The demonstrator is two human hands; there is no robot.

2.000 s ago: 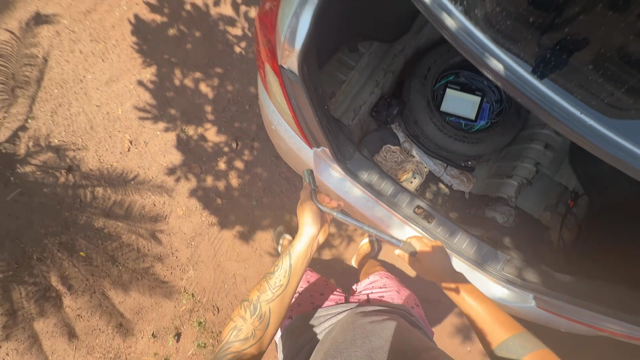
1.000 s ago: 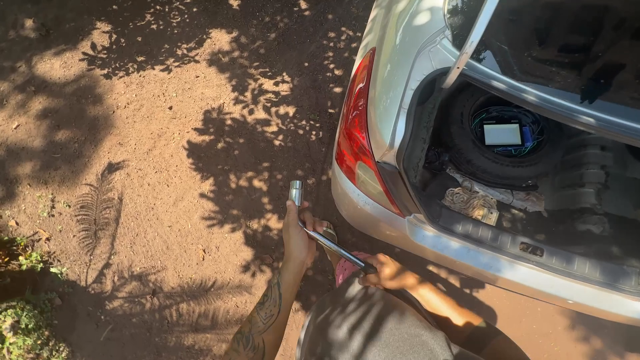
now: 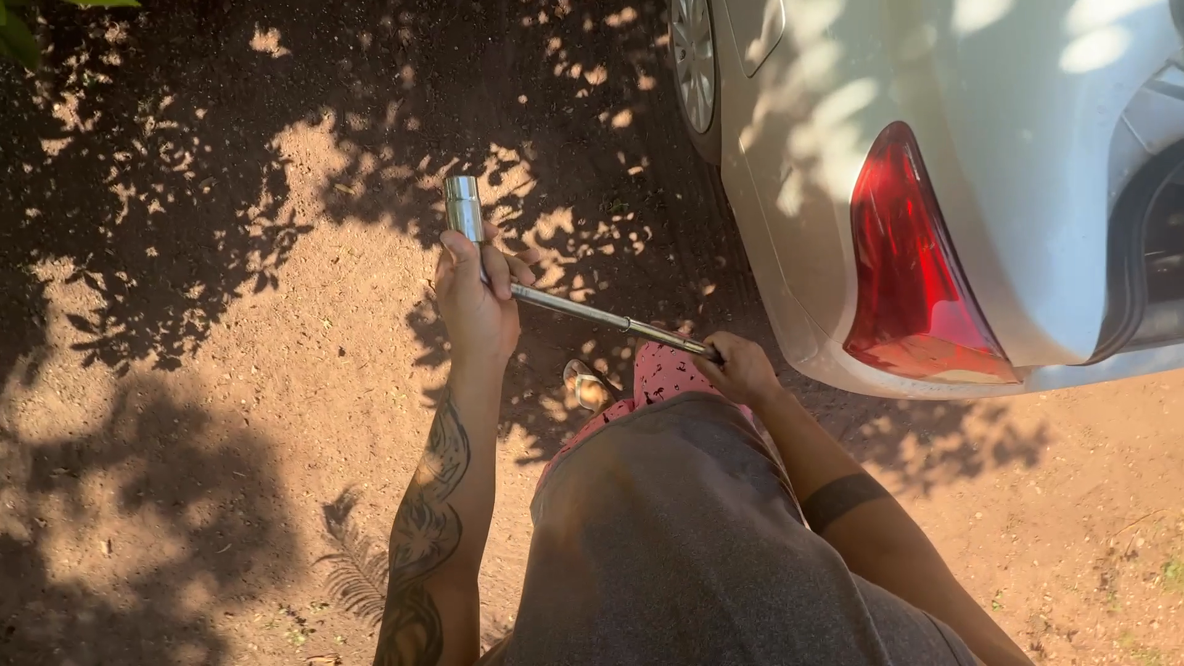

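Observation:
A metal socket wrench with a long handle stretches between my two hands, in front of my body. My left hand is closed around its head end, just below the shiny chrome socket, which points up and away from me. At the far end of the handle, my right hand grips the dark tip. The joint between socket and handle is partly hidden by my left fingers.
To the right stands a silver car with a red tail light, its bumper close to my right hand. A rear wheel is at the top. Reddish dirt ground with leaf shadows lies to the left.
The view has swung a lot toward the car's side, and the spare wheel in the boot has left it. Both hands have kept hold of the wrench; its socket end, covered two seconds ago, now shows plainly.

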